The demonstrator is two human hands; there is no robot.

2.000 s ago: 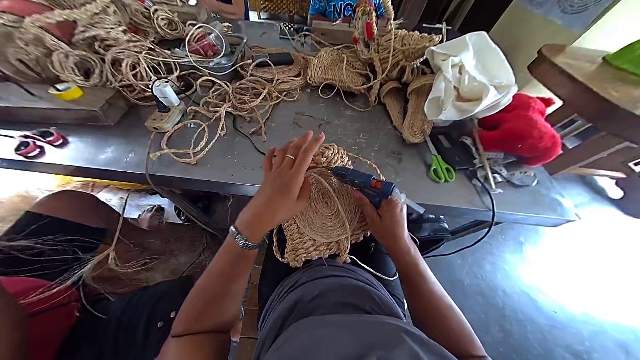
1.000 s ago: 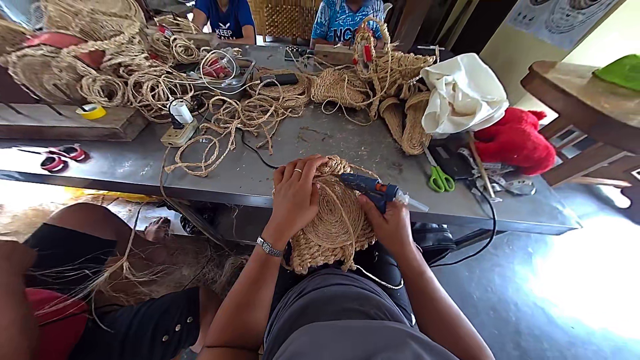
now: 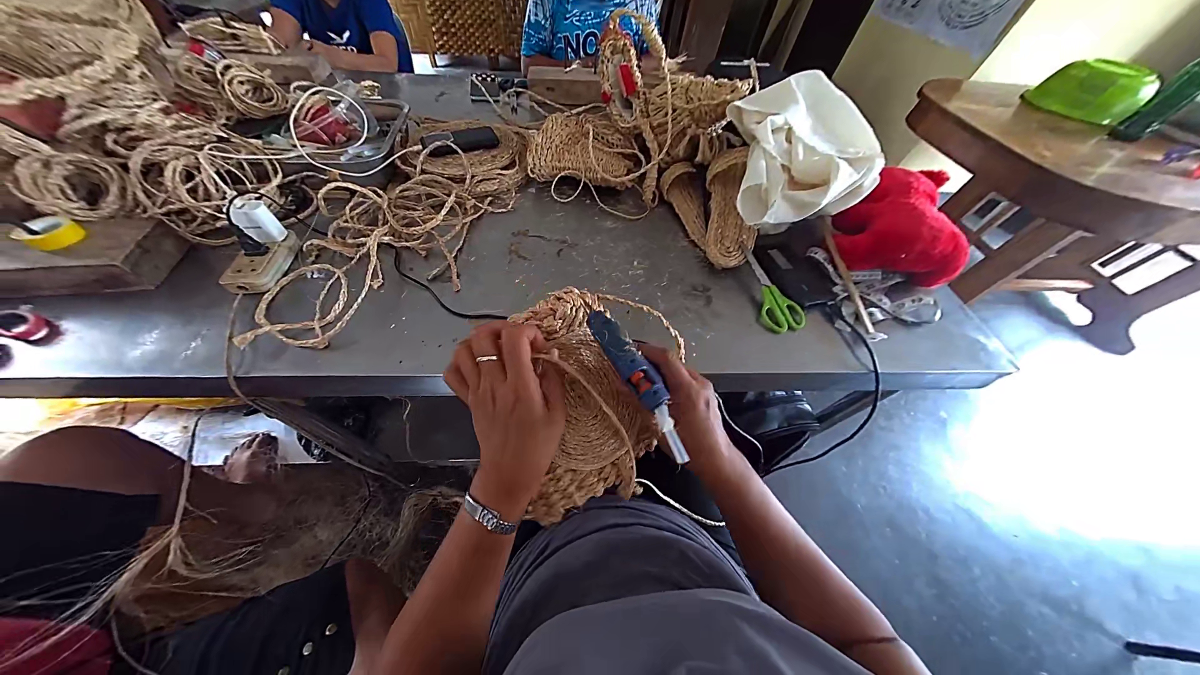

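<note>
A round coiled piece of braided natural-fibre rope [image 3: 586, 427] leans between my lap and the table edge. My left hand [image 3: 511, 389], with a ring and a wristwatch, is closed on its upper left edge and on a thin cord that crosses the coil. My right hand [image 3: 689, 398] grips a blue hot glue gun [image 3: 626, 361], a clear glue stick showing at its rear end. The gun lies over the upper right of the coil, its nozzle up by the braided rim. The fingertips of my right hand are partly hidden behind the gun.
On the metal table [image 3: 600, 262] are rope bundles [image 3: 394, 216], an extension socket [image 3: 260, 265], woven slippers [image 3: 727, 211], green-handled scissors [image 3: 780, 309], white cloth [image 3: 804, 150] and a red plush item [image 3: 900, 225]. A black cord runs off the right edge. People sit at left and across.
Two seconds ago my left hand was spread with fingers raised over the coil; now its fingers are closed at the rim. The glue gun remains in my right hand.
</note>
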